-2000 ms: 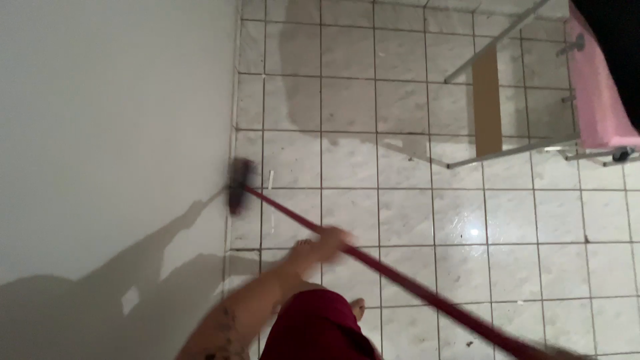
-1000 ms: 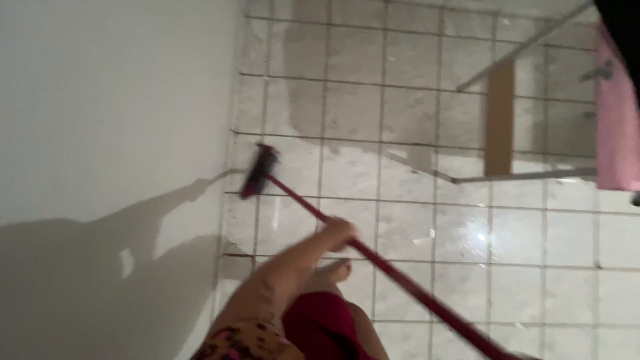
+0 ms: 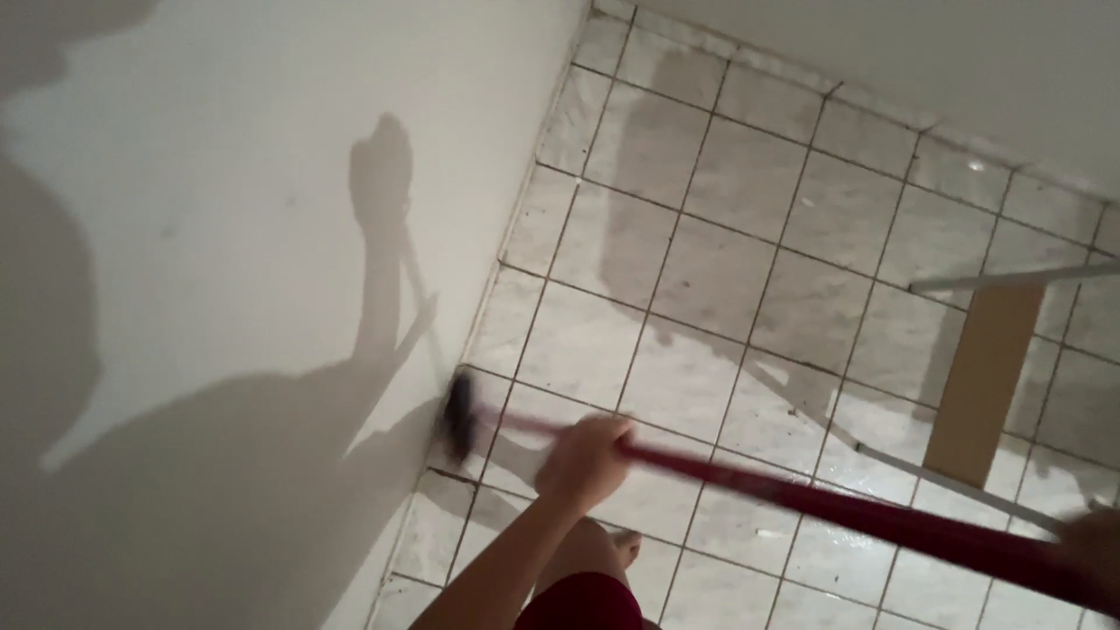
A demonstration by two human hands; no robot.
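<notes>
A long red handle (image 3: pixel 814 503) slants across the lower part of the view, and a dark, blurred broom head (image 3: pixel 458 416) at its far end is at the foot of the white wall, on the floor tiles. My left hand (image 3: pixel 588 462) is wrapped around the handle at mid-length, not far from the head. At the right edge, partly cut off and blurred, my right hand (image 3: pixel 1092 547) grips the handle's near end. My bare foot (image 3: pixel 626 547) shows on the tiles below my left hand.
The white wall (image 3: pixel 262 262) on the left carries shadows of an arm and body. Pale tiles (image 3: pixel 612 341) with dark grout cover the floor, bearing small bits of debris. A metal frame with a tan crosspiece (image 3: pixel 984 385) stands at the right. Another wall meets the floor behind.
The broom head has shifted from out on the tiles to the wall's foot. My right hand has come further into view. The view has turned, and the pink cloth is out of it.
</notes>
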